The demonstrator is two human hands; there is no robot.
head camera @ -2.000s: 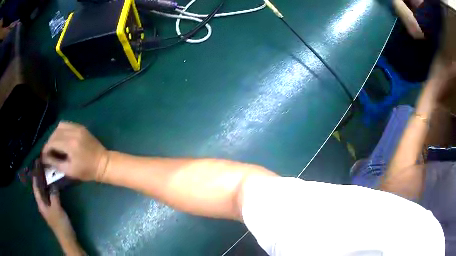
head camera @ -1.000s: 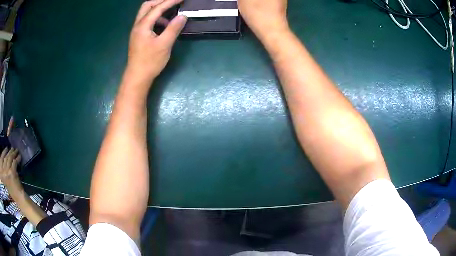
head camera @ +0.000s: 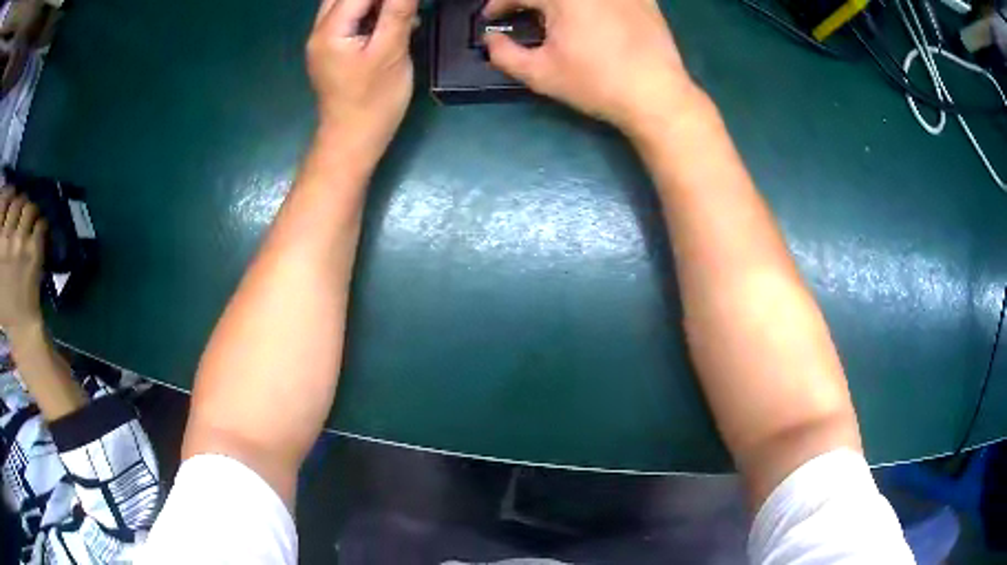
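A black box (head camera: 462, 77) lies on the dark-green bench top at the top edge of the picture, partly cut off. My right hand (head camera: 596, 50) is over its right part, with thumb and fingers bent around a small dark piece (head camera: 510, 28) that has a pale strip. My left hand (head camera: 364, 55) is just left of the box, fingers curled upward and cut off by the top edge. Whether my left hand holds anything cannot be seen.
A person's hand (head camera: 20, 259) rests by black boxes (head camera: 72, 232) at the left bench edge. White and black cables (head camera: 936, 94) and a yellow-edged black case (head camera: 841, 17) are at the upper right. The curved bench edge (head camera: 574, 468) runs in front of me.
The white strip on the box no longer shows. My right hand has come over the box, and my left hand has moved off its left side. The coworker's boxes at left have shifted.
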